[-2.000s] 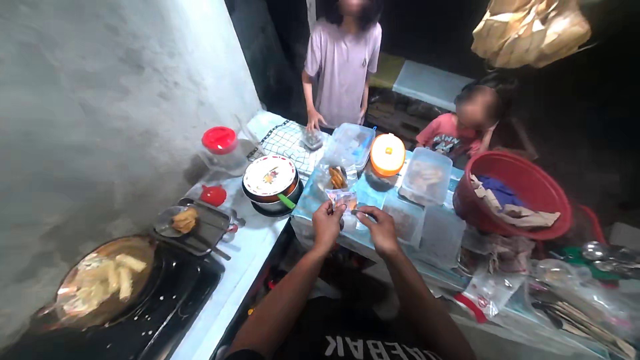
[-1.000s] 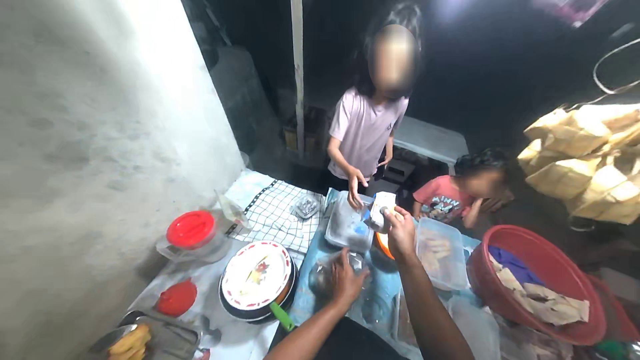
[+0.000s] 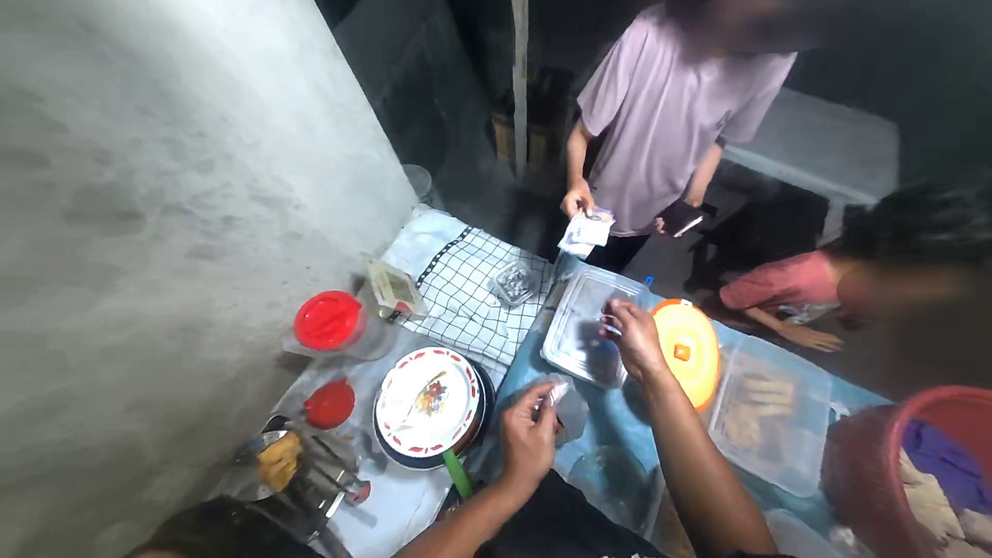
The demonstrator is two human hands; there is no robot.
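Note:
My left hand (image 3: pixel 531 434) grips the gathered neck of a clear plastic bag (image 3: pixel 572 411) above the blue table cover, right of a floral enamel plate (image 3: pixel 428 401) that lies on a pot. My right hand (image 3: pixel 637 337) is raised over a clear plastic container (image 3: pixel 577 325), its fingertips pinched on a small pale thing, perhaps a strip of plastic. An orange-lidded container (image 3: pixel 686 353) sits just right of that hand. Across the table a person in a pale purple shirt (image 3: pixel 674 116) holds pale folded papers (image 3: pixel 587 231) in one hand and a dark wallet-like thing in the other.
A red-lidded tub (image 3: pixel 329 320), a red bowl (image 3: pixel 329 404) and fried food (image 3: pixel 280 459) stand at left. A checked cloth (image 3: pixel 473 298) bears a small clear container (image 3: pixel 514 282). At right are a food box (image 3: pixel 767 411), a red basin (image 3: pixel 860 465) and a child in a red shirt (image 3: pixel 783 287).
My right hand has drawn back from the person across the table, and the white paper it held is gone from it. That person now holds pale papers. My left hand has lifted the bag's neck.

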